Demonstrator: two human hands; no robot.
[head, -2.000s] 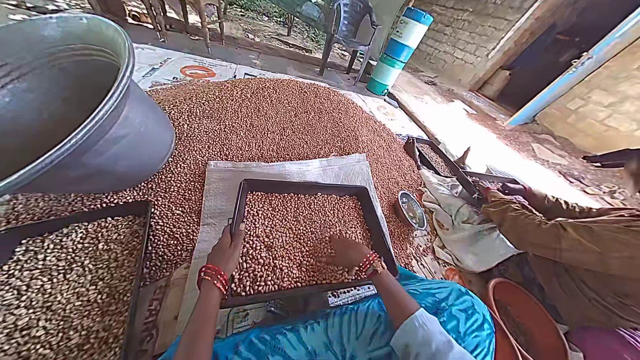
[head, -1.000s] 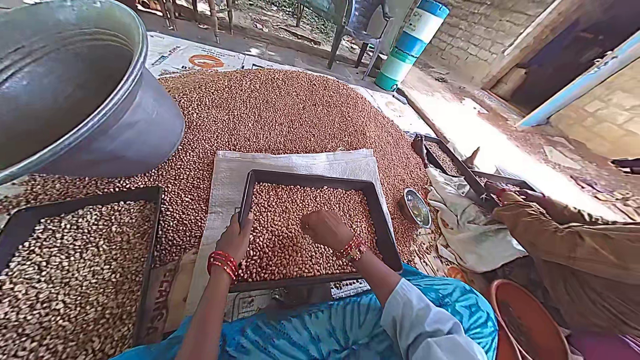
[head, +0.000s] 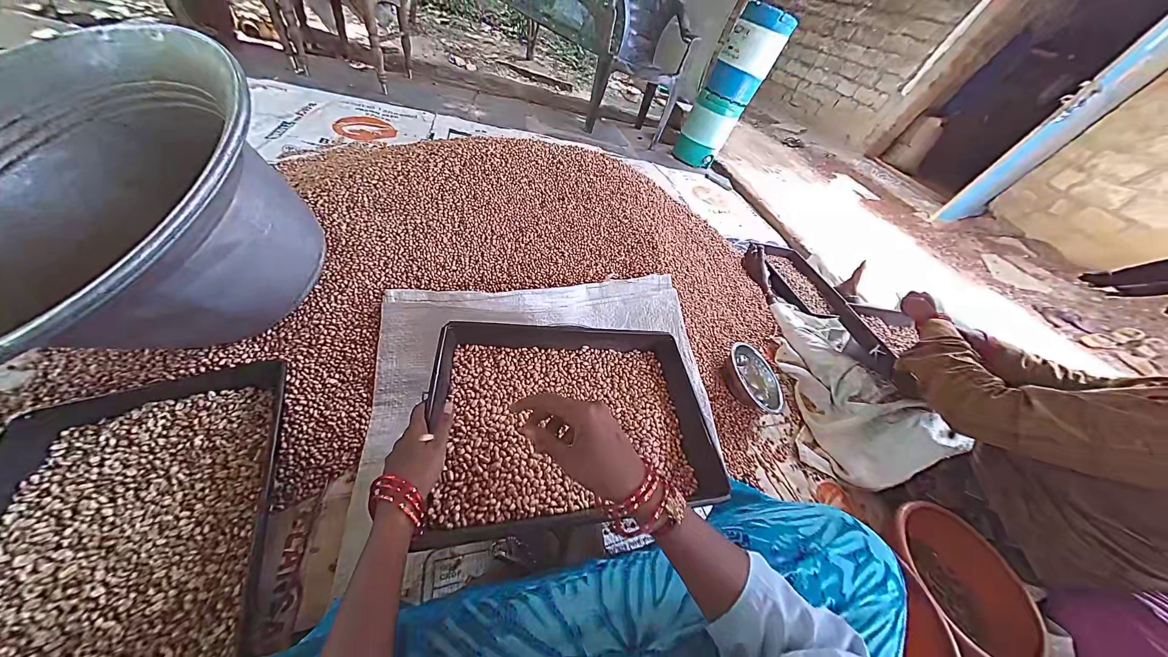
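A black rectangular tray [head: 584,338] filled with reddish-brown nuts or beans [head: 511,474] rests over my lap and a white woven sack [head: 538,306]. My left hand [head: 422,456] grips the tray's left rim, thumb on top. Over the tray's contents hovers my right hand [head: 584,443], its fingers apart and slightly curled; whether a single kernel is between them I cannot tell. Behind the tray spreads a large heap of the same kernels [head: 511,210]. A second black tray [head: 269,456], holding paler kernels [head: 128,520], lies at the left.
A large metal tub [head: 246,246] stands at the upper left. A small metal bowl [head: 756,379] sits right of my tray. At the right, a person [head: 1022,401] in brown sleeves holds another tray [head: 839,310]. Reddish-brown basins [head: 972,566] are lower right; a chair [head: 639,55] stands behind.
My right hand was closed into a loose fist over the kernels a second ago; its fingers are now spread. My left hand stays on the tray's left rim.
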